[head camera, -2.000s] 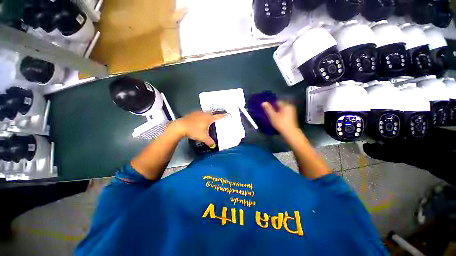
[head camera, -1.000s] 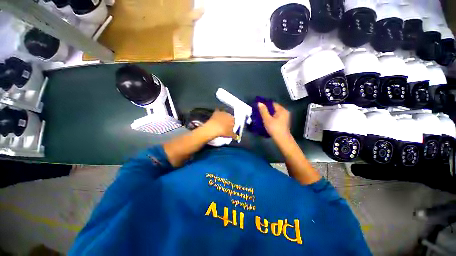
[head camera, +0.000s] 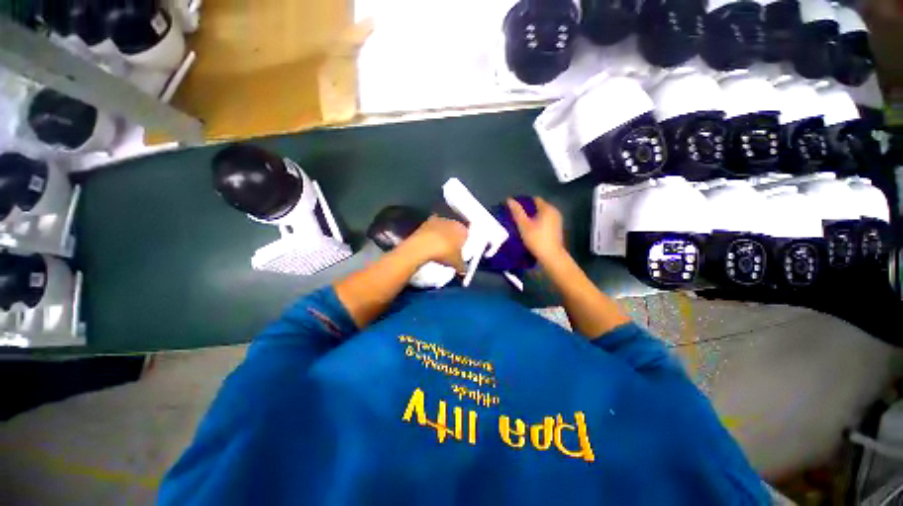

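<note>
My left hand (head camera: 442, 243) grips a white and black security camera (head camera: 429, 274) close to my body. Its black ball head (head camera: 394, 226) points left and its white bracket (head camera: 475, 215) points up and right. My right hand (head camera: 538, 230) holds a crumpled dark purple cloth (head camera: 513, 219) against the right side of the bracket. The fingers of my left hand partly hide the housing. Another camera (head camera: 259, 182) lies on the dark green mat (head camera: 149, 232) to the left, its black ball up and its white base toward me.
Rows of white and black cameras (head camera: 668, 232) stand at the right and back right. More cameras (head camera: 22, 282) stand at the left beside a pale metal post (head camera: 109, 74). A brown cardboard sheet (head camera: 262, 59) and white liner (head camera: 426, 54) lie behind the mat.
Since two seconds ago the held camera has been turned, so its bracket now points up and right. The cloth has moved from beside the camera to against the bracket.
</note>
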